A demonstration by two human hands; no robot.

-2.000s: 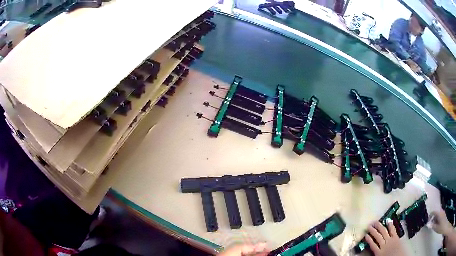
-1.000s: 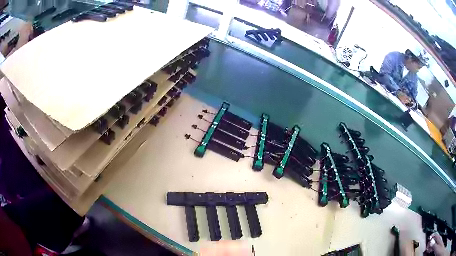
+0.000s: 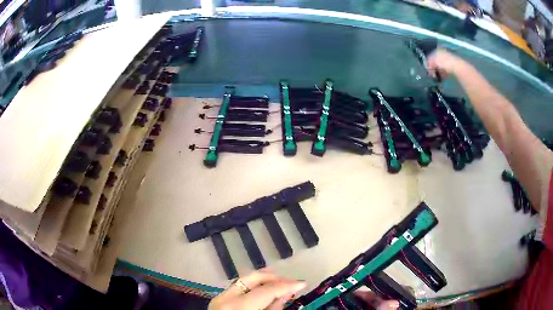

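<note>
A green circuit board strip assembly with black modules [image 3: 379, 259] is held slantwise at the bottom centre-right in the head view. My right hand [image 3: 381, 301] shows only as fingers beneath the strip, gripping it; the rest is hidden or cut off. My left hand [image 3: 258, 292], with a ring, is at the bottom edge beside the strip's lower left end. Its fingers are extended, and I cannot tell whether they grip the strip. An all-black comb-shaped assembly [image 3: 251, 213] lies tilted on the tan board just beyond my hands, its four fingers pointing towards me.
Several green-and-black assemblies [image 3: 288, 118] lie along the belt edge, some overlapping. Stacked cardboard sheets [image 3: 67, 115] with black ends sticking out stand at left. The dark green belt [image 3: 303, 54] runs behind. Another person's bare arm [image 3: 497, 109] reaches over it from the right.
The view has turned. The held strip has come up into view from the bottom edge. The black comb assembly now appears tilted, right end farther away. Another person's arm now reaches over the belt.
</note>
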